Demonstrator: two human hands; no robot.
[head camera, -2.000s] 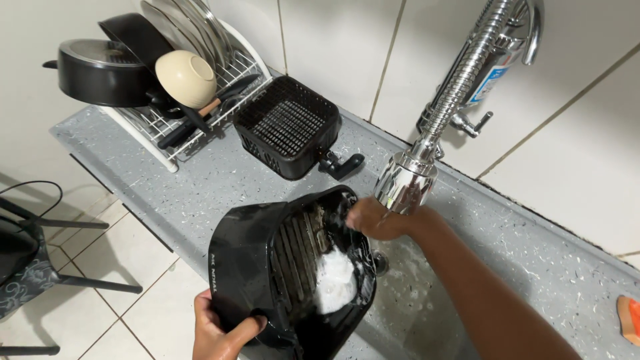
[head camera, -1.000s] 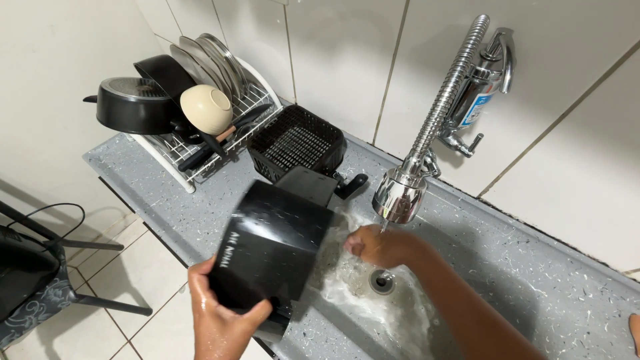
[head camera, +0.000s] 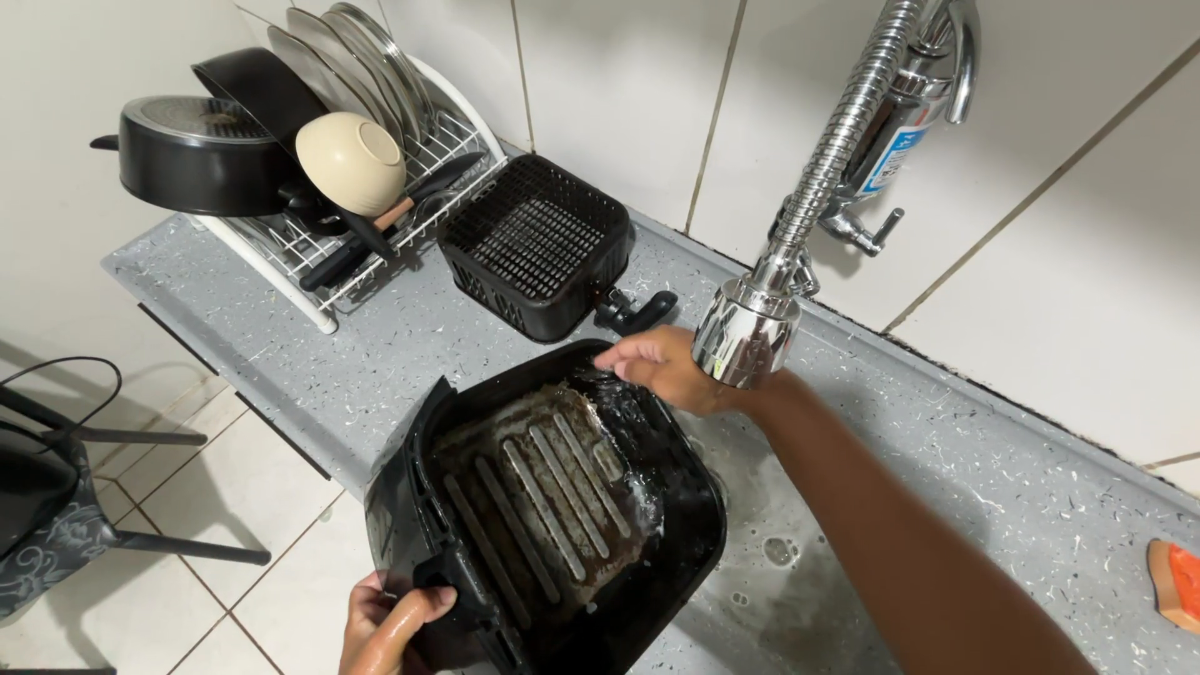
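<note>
A black air fryer drawer (head camera: 534, 506), wet inside and with raised ribs on its stained bottom, is tilted over the sink. My left hand (head camera: 389, 619) grips its front edge, thumb over the rim. At the far rim, below the chrome faucet head (head camera: 747, 333), my right hand (head camera: 670, 370) has its fingers extended at the inner wall; whether they touch it is unclear. Nothing is seen in that hand. Behind the drawer, a black air fryer basket (head camera: 534, 244) with its handle rests on the grey counter (head camera: 375, 375).
At the left stands a white wire dish rack (head camera: 281, 281) with a black pot (head camera: 202, 169), a cream bowl (head camera: 352, 164) and lids. Soapy water lies in the sink (head camera: 778, 562). An orange object (head camera: 1183, 581) is at the right edge, a chair (head camera: 56, 525) at lower left.
The drawer was tipped, its outside facing me, one second ago; now its inside shows. The white foam seen in it two seconds ago is mostly gone.
</note>
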